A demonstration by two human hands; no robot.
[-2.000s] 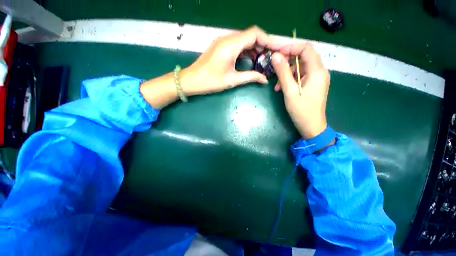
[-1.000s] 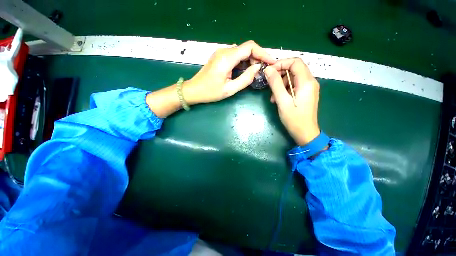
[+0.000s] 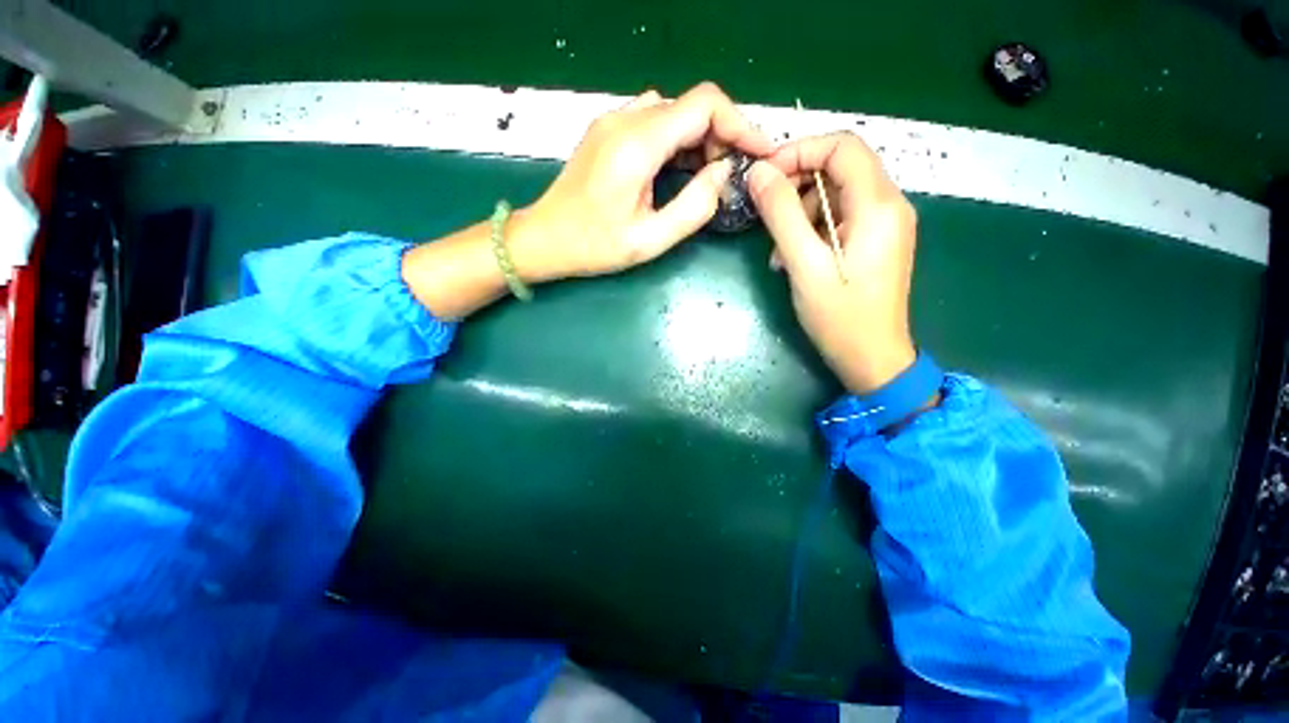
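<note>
A small round black unit (image 3: pixel 735 206) is held above the bench close to the white rail. My left hand (image 3: pixel 611 194) pinches it from the left, thumb and fingers around it, with a pale green bead bracelet on the wrist. My right hand (image 3: pixel 854 257) touches the unit's right side with thumb and index fingertips. A thin tan stick (image 3: pixel 828 215) lies across the fingers of my right hand, pointing up and away from the unit. Fingers hide much of the unit.
The white rail (image 3: pixel 382 113) crosses beyond my hands. On the green belt past it sits another black unit (image 3: pixel 1016 71). A black parts tray (image 3: pixel 1262 565) is at right. A red bin (image 3: pixel 26 283) and a flat dark rectangle (image 3: pixel 173 269) are at left.
The thumbs and fingertips have closed in around the unit compared with two seconds ago. The loose unit on the belt has shifted right in the picture.
</note>
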